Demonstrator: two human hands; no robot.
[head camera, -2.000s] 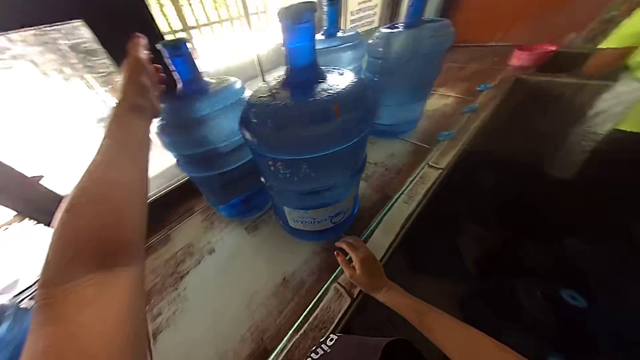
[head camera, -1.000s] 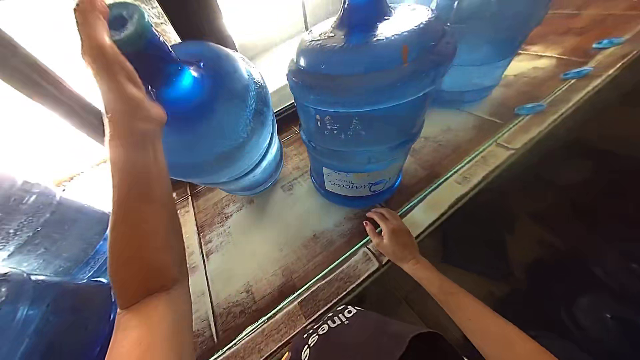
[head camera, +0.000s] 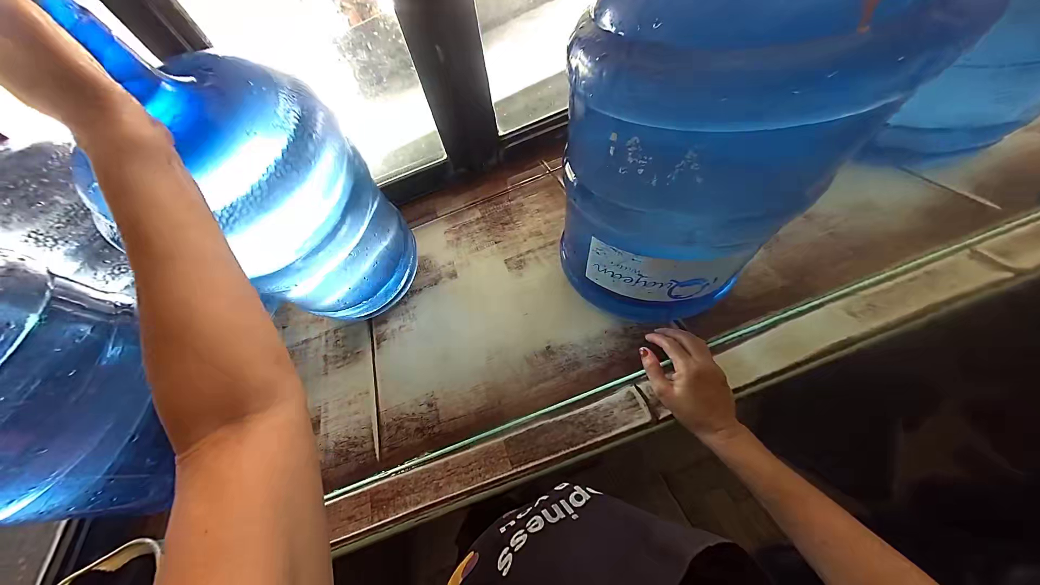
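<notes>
My left hand (head camera: 49, 69) is at the upper left, at the neck of a blue plastic water jug (head camera: 276, 179) that leans on the tiled ledge; its fingers are cut off by the frame's edge. My right hand (head camera: 689, 382) rests on the ledge's front edge, fingers loosely bent, holding nothing, just below the base of a large water-filled jug (head camera: 699, 179). That jug stands on the ledge and bears a white label (head camera: 650, 272).
More blue jugs stand at the lower left (head camera: 73, 390) and the far right (head camera: 959, 97). Behind the tiled ledge (head camera: 487, 317) runs a dark window frame (head camera: 451, 81). A glass strip (head camera: 520, 422) lines the ledge's front.
The jug by my left hand stood upright close to the labelled jug; it now leans farther left, with a wider gap between them. My right hand stays near the labelled jug's base. The view has swung left.
</notes>
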